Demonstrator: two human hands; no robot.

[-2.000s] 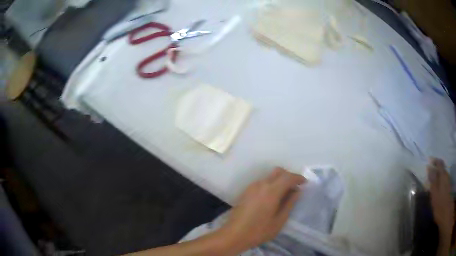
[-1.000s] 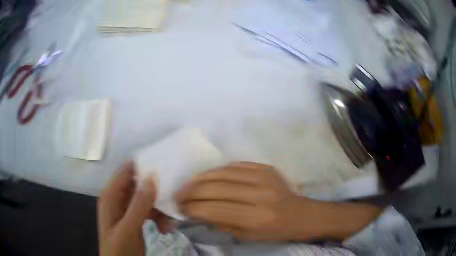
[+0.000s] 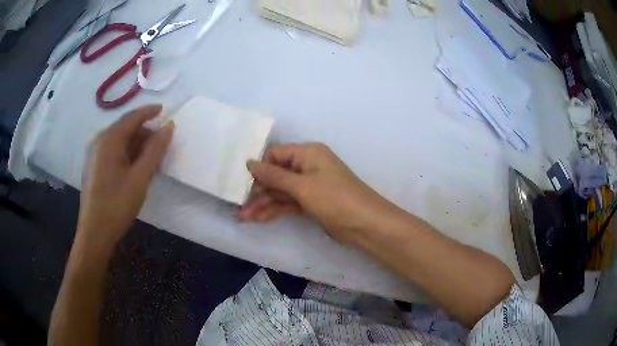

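Observation:
A cream pocket piece (image 3: pixel 213 149) with a pointed left end is between my hands, near the table's front edge. My left hand (image 3: pixel 128 152) pinches its left end between thumb and fingers. My right hand (image 3: pixel 298 179) grips its right edge, thumb on top and fingers partly beneath. Whether it is one piece or several layers is unclear. No pressing template can be made out.
Red-handled scissors (image 3: pixel 123 64) and a white tie strip (image 3: pixel 159 74) lie far left. A cream stack (image 3: pixel 314 17) is at the far side, white pieces (image 3: pixel 490 84) at the far right. The iron (image 3: pixel 541 223) rests at the right edge, near cloth scraps (image 3: pixel 592 135).
Both hands have moved left with the held piece, to where the separate cream piece lay. That piece no longer shows separately. My right hand has shifted from over the cloth to its right edge.

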